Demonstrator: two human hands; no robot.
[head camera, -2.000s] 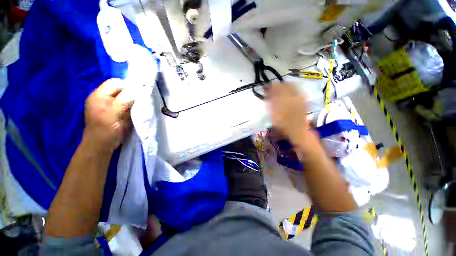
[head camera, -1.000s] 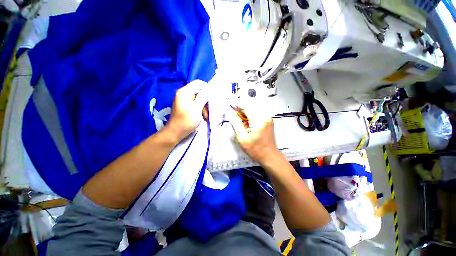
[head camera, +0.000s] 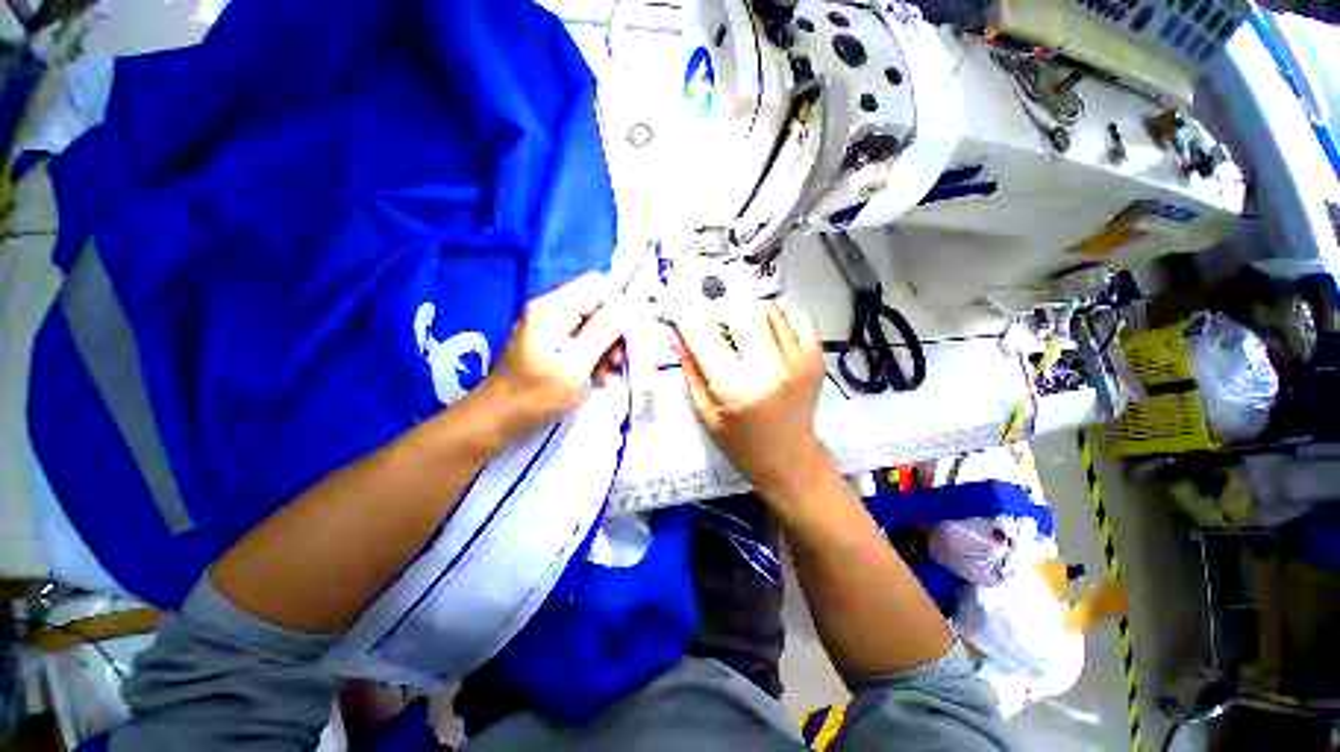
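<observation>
The royal-blue garment body, with a white print and grey stripe, lies on the left of the table. The white strip with thin dark-blue lines curves from my fingers down over my lap. My left hand pinches the strip's upper end beside the blue fabric. My right hand is just right of it, below the presser foot area, closed around the small thread snips, of which only a bit of yellow and dark shows. The tips and the thread are too blurred to tell.
The white machine head stands just above my hands. Black-handled shears lie to their right on the table. A side bin with white bundles and a blue strip is at lower right, a yellow basket beyond.
The snips have left the table's right side and are in my right hand. That hand has moved left from near the shears to beside my left hand. The view has shifted, showing more machine head.
</observation>
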